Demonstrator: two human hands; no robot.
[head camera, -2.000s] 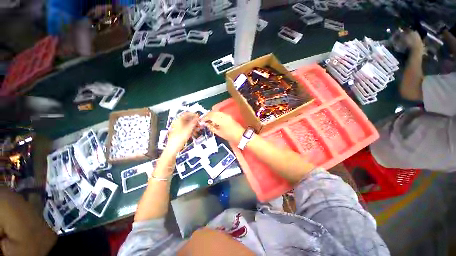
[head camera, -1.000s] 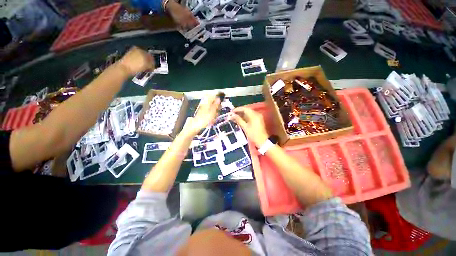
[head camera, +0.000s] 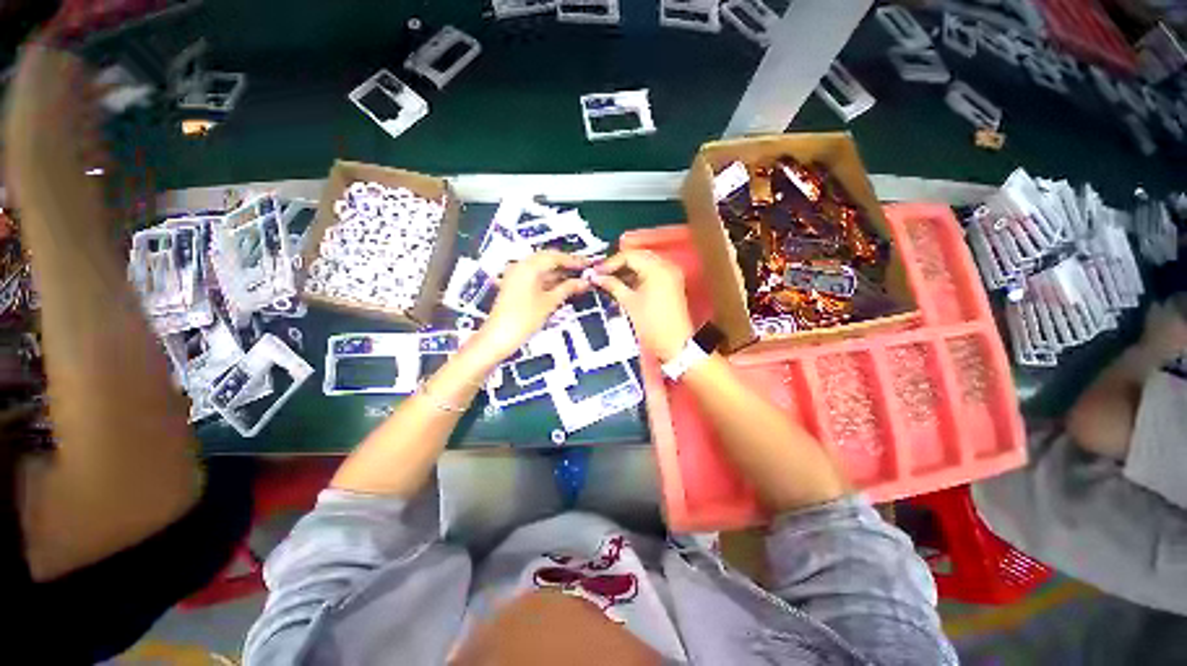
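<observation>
My left hand and my right hand meet fingertip to fingertip over a pile of white housing frames. A tiny pale part shows between the fingertips; its kind is too small to tell. The fingers of both hands are pinched around it. The frames lie loose and overlapping below and behind my hands. The small cardboard box of white round parts is left of my hands. The larger cardboard box of amber-and-dark parts is on the right, on the salmon-red compartment tray.
More housings are heaped at the left, and leaning rows stand at the far right. Loose frames lie on the green belt beyond the metal strip. A pale post slants there. A neighbour's arm is at the left edge.
My hands have come together at the fingertips. The dark part seen near my left fingers no longer shows. The neighbour's arm has moved left, off the belt frames. The camera view has shifted.
</observation>
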